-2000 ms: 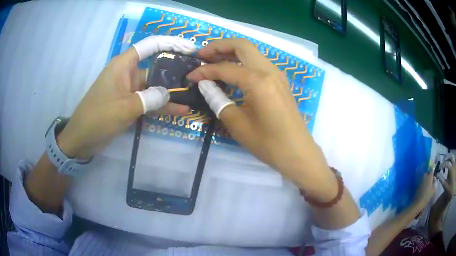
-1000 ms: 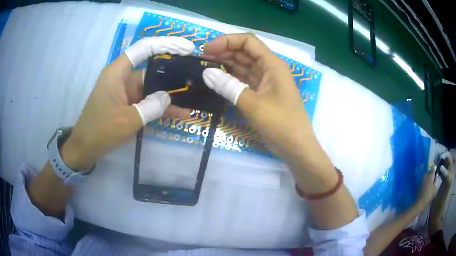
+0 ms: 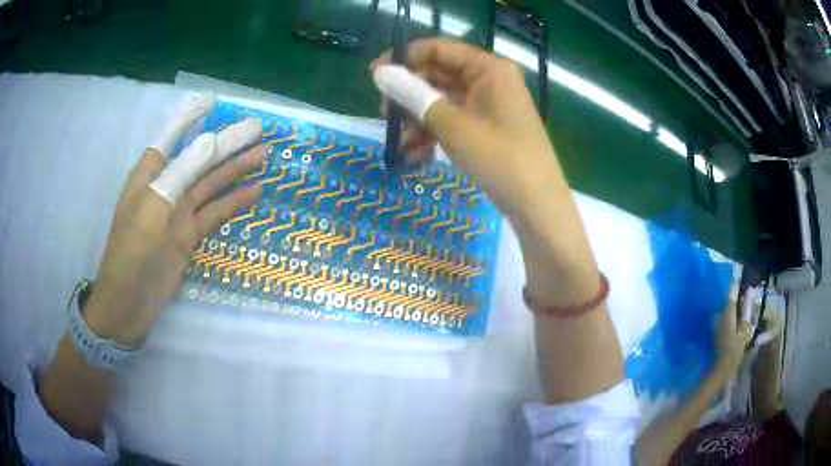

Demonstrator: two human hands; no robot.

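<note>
My right hand [image 3: 456, 100], with a white cot on the thumb, grips a black phone frame [image 3: 395, 100]. The frame is seen nearly edge-on and blurred, over the far edge of the blue carrier sheet and the green belt. My left hand [image 3: 196, 182], with white cots on thumb and finger, is at the left part of the blue carrier sheet [image 3: 364, 196]. I see nothing held in it. The sheet bears rows of orange zigzag flex circuits and white rings. Whether a flex is on the frame cannot be seen.
The green conveyor belt [image 3: 264, 41] runs beyond the white foam bench [image 3: 55, 182], with other black frames [image 3: 521, 36] on it. Crumpled blue film [image 3: 683, 309] lies at the right. Another person's hands [image 3: 752, 319] and arm are at the far right.
My right hand has carried the frame up and away to the belt side. My left hand has let go of it and moved left to the sheet. The view has shifted.
</note>
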